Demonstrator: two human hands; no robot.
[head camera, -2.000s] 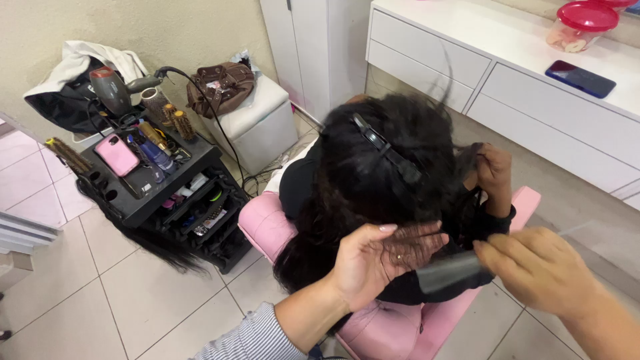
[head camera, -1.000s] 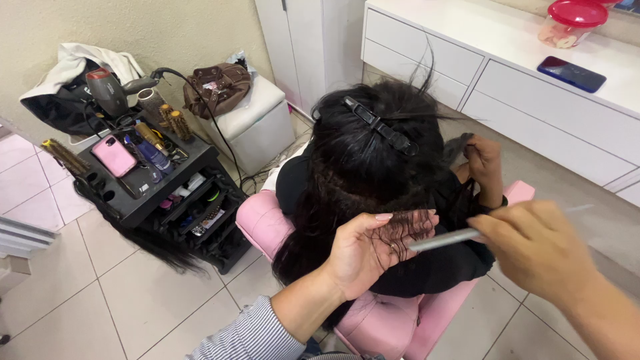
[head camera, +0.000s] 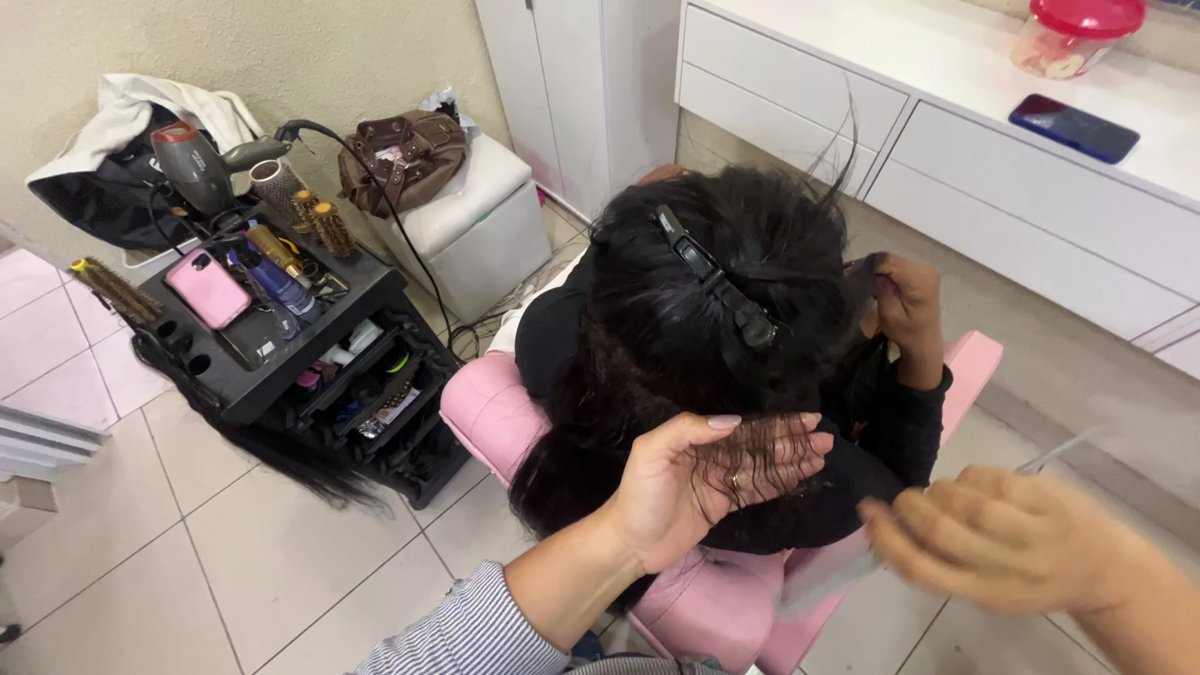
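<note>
A person in black sits in a pink salon chair (head camera: 698, 609), head bent forward. A black hair clip (head camera: 705, 272) holds up the dark hair (head camera: 628, 328) at the back of the head. My left hand (head camera: 698, 487) lies palm up beneath thin loose strands, its thumb raised and fingers spread; whether it grips any is unclear. To its right, my right hand (head camera: 1003, 539) is closed around a comb (head camera: 830, 572), blurred by motion, with a thin pale end sticking out behind the fist. The comb is apart from the strands. The seated person's own hand (head camera: 907, 300) holds hair at the right.
At left stands a black trolley (head camera: 309, 361) with round brushes, a hair dryer (head camera: 202, 169), a pink phone (head camera: 208, 288) and a hank of black hair (head camera: 272, 459). A brown bag (head camera: 403, 159) rests on a white stool (head camera: 469, 248). White drawers (head camera: 1012, 187) line the right.
My right hand with the comb has moved down and away from the strands over my left palm. My left hand stays in about the same place under the hair.
</note>
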